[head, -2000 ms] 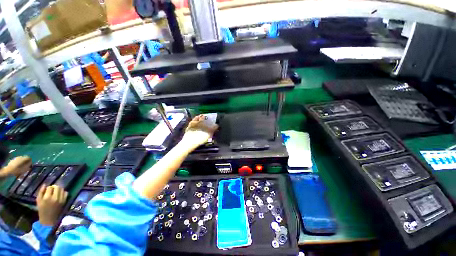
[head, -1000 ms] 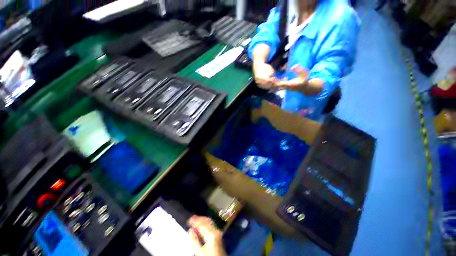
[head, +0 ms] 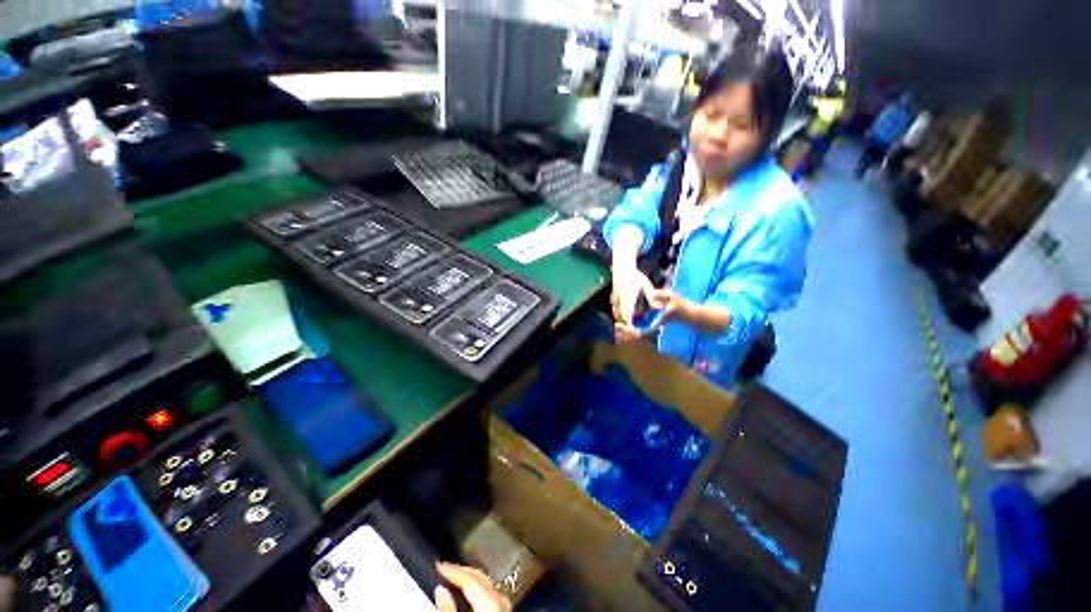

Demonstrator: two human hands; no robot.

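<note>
My right hand (head: pixel 474 588) is at the bottom edge, partly cut off, with its fingers closed on the right edge of a white back cover (head: pixel 381 576). The cover has dark camera openings at its upper left end and lies over a black tray or surface. A dim skin-toned patch at the lower left edge may be part of my left hand; it is too cut off to tell. A light-blue film (head: pixel 134 552) lies on the black lens parts tray (head: pixel 285 488) among scattered ringed parts.
A carton (head: pixel 562 508) holds crumpled blue film, with a black tray (head: pixel 784 478) leaning on its right side. Phone bodies sit in a long tray (head: pixel 526 349). Dark blue sheets (head: pixel 325 412), pale green sheets (head: pixel 254 329) and the press are left. A person in blue stands beyond the carton.
The view has swung right from the press to the carton. My right hand and the white cover came into view at the bottom; the arm reaching into the press is gone from view.
</note>
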